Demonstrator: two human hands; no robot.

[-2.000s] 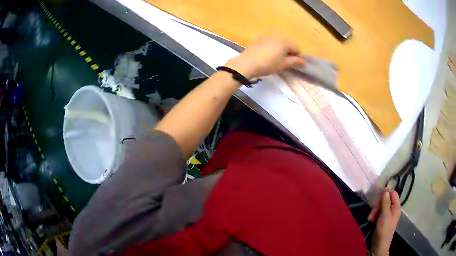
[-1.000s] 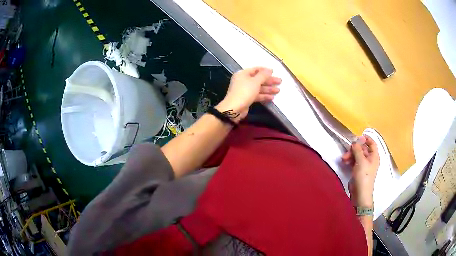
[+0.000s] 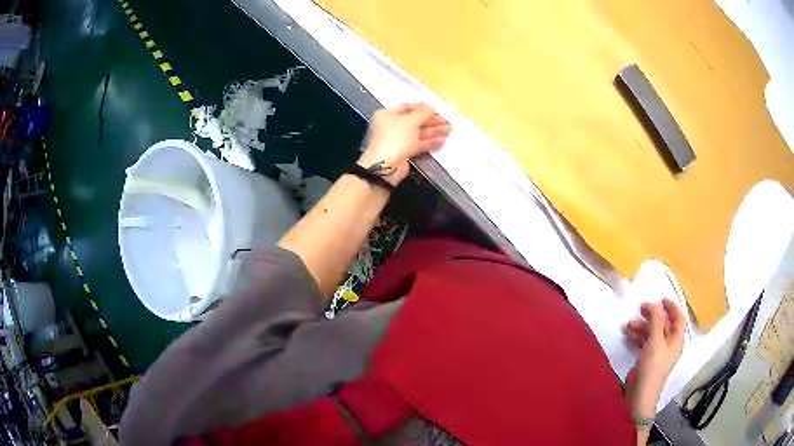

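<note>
An orange-tan paper pattern (image 3: 557, 113) lies over white underlay paper (image 3: 487, 174) on the table. A dark grey bar weight (image 3: 657, 118) rests on the pattern. A thin dark and pinkish cloth edge (image 3: 579, 248) shows along the pattern's near edge. My left hand (image 3: 405, 135) is at the metal table edge, with its fingers stretched over the white paper and nothing in them. My right hand (image 3: 657, 331) is over the white paper below the pattern's armhole corner, fingers apart, with nothing visible in it.
Black shears (image 3: 727, 370) lie right of my right hand, near buff paper labels (image 3: 775, 344). The metal table edge (image 3: 348, 87) runs diagonally. A white bucket (image 3: 252, 209) and white scraps (image 3: 248, 113) are on the green floor. My red apron (image 3: 496, 348) fills the lower middle.
The pinkish striped cloth strip seen beyond the pattern earlier no longer shows there. My left hand has left the pattern for the table edge. My right hand has come away from the pattern edge.
</note>
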